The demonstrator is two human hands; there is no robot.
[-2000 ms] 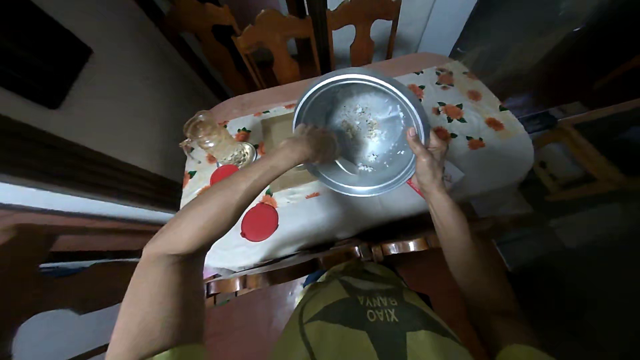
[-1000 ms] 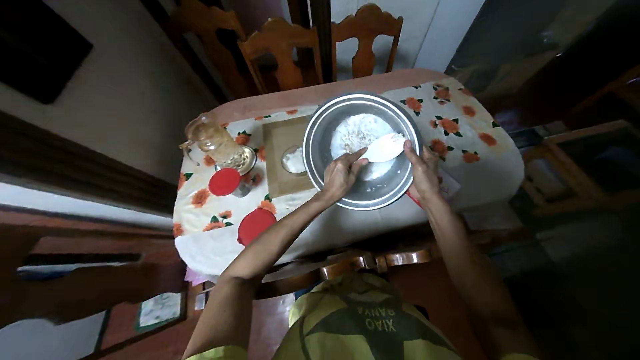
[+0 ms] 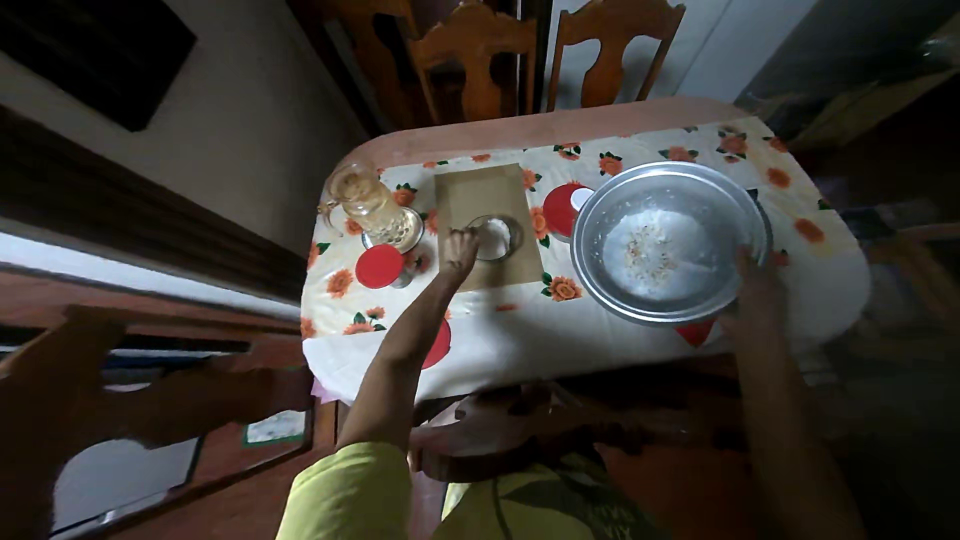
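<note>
My left hand (image 3: 459,251) is at the left edge of a small glass bowl (image 3: 493,238) of white powder, its fingers curled; whether it grips the bowl or something small cannot be told. The bowl stands on a brown cardboard sheet (image 3: 480,196). On the right, a wide metal basin (image 3: 671,244) holds whitish contents with brownish bits. My right hand (image 3: 754,289), blurred, grips the basin's right rim. A white rounded piece (image 3: 580,199) shows at the basin's left rim, over a red lid (image 3: 559,211).
A glass pitcher (image 3: 367,199) stands in a metal dish (image 3: 405,231) at the left. Near it is a red-lidded container (image 3: 379,266); another red lid (image 3: 438,345) is partly behind my left forearm. Wooden chairs (image 3: 480,60) line the far side of the flowered tablecloth (image 3: 487,330).
My left hand has left the basin, where it held a white utensil one second ago, and moved left to the small bowl. The basin is farther right on the table, with my right hand at its rim.
</note>
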